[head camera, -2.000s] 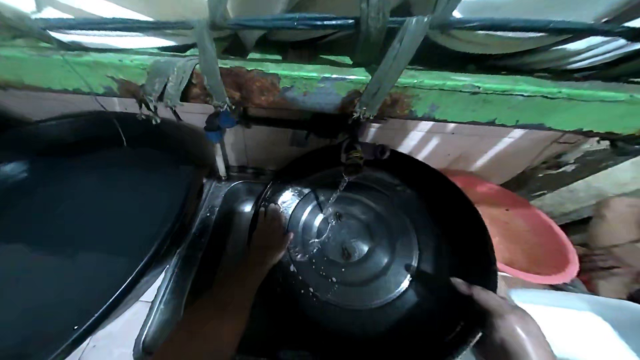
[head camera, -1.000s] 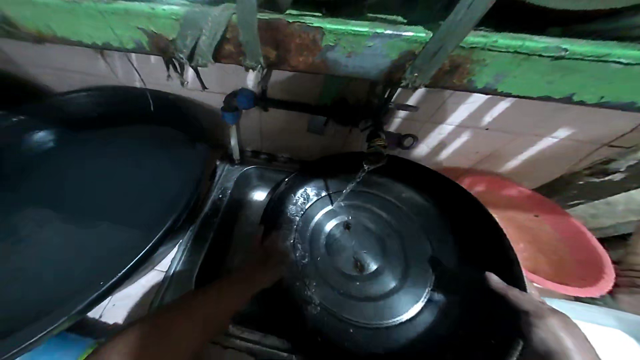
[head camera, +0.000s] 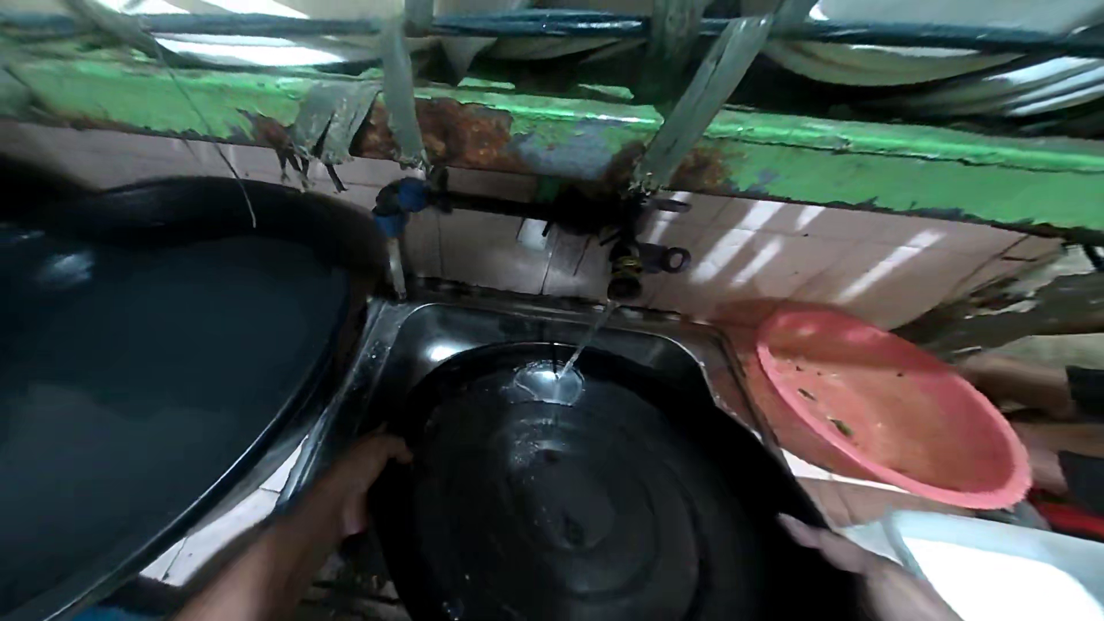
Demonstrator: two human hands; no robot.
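Note:
A large round black basin (head camera: 604, 509) lies in a stainless steel sink (head camera: 448, 323), bottom inside showing ring-shaped ridges and a shallow layer of water. A thin stream from the tap (head camera: 625, 280) strikes its surface near the far rim. My left hand (head camera: 366, 474) grips the basin's left rim, thumb over the edge. On the right rim rests my right hand (head camera: 849, 556), its fingers curled around the edge, partly lost in shadow.
Left of the sink stands a big dark tub (head camera: 155, 371) of water. A pink basin (head camera: 906, 414) with bits of debris and a white container (head camera: 992, 561) are at the right. Another person's limbs (head camera: 1026, 388) show beyond them. A green, rusty ledge (head camera: 862, 164) runs above the tap.
The black basin has moved nearer to me, away from the wall, and more of the sink's far edge shows. My left hand has gone from inside the basin to its left rim.

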